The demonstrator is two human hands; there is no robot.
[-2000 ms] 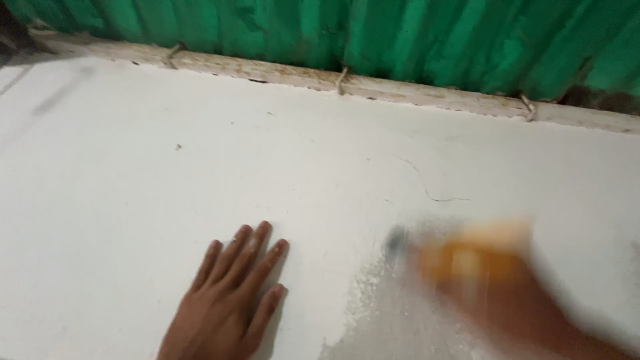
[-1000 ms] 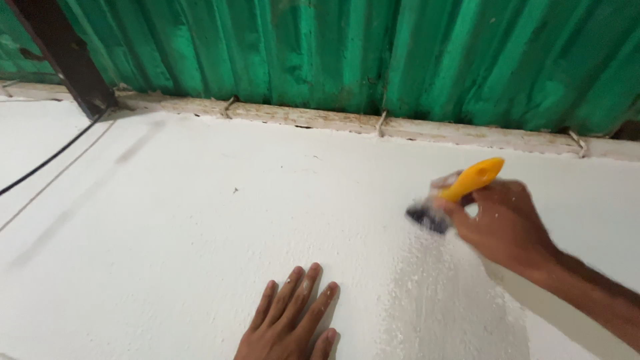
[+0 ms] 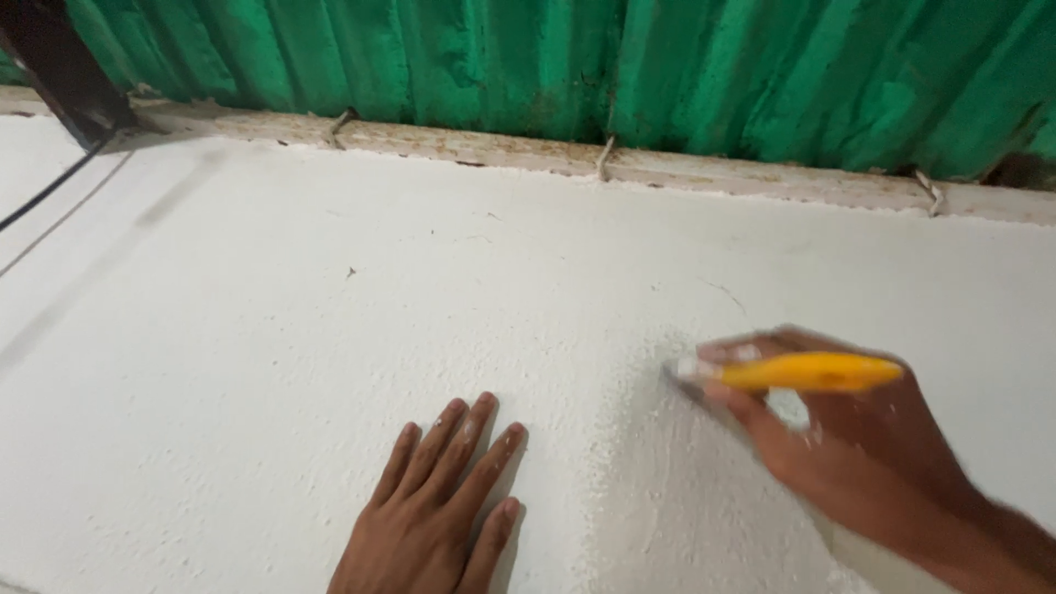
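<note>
My right hand grips a paintbrush with a yellow handle, its bristles against the white wall right of centre. The bristles are blurred and partly hidden by my fingers. Below and around the brush lies a greyer, wet-looking patch of paint with a rough left edge. Flat on the wall at the lower centre rests my left hand, fingers apart, holding nothing. Small white specks dot its fingers, and white marks show on my right hand too.
Green corrugated sheeting spans the top, above a pale, weathered rail with wire ties. A dark post stands at the upper left, and a black cable runs down from its foot.
My right hand has moved the brush lower on the wall since one second ago, and the yellow handle now lies nearly level. My left hand stays flat on the wall.
</note>
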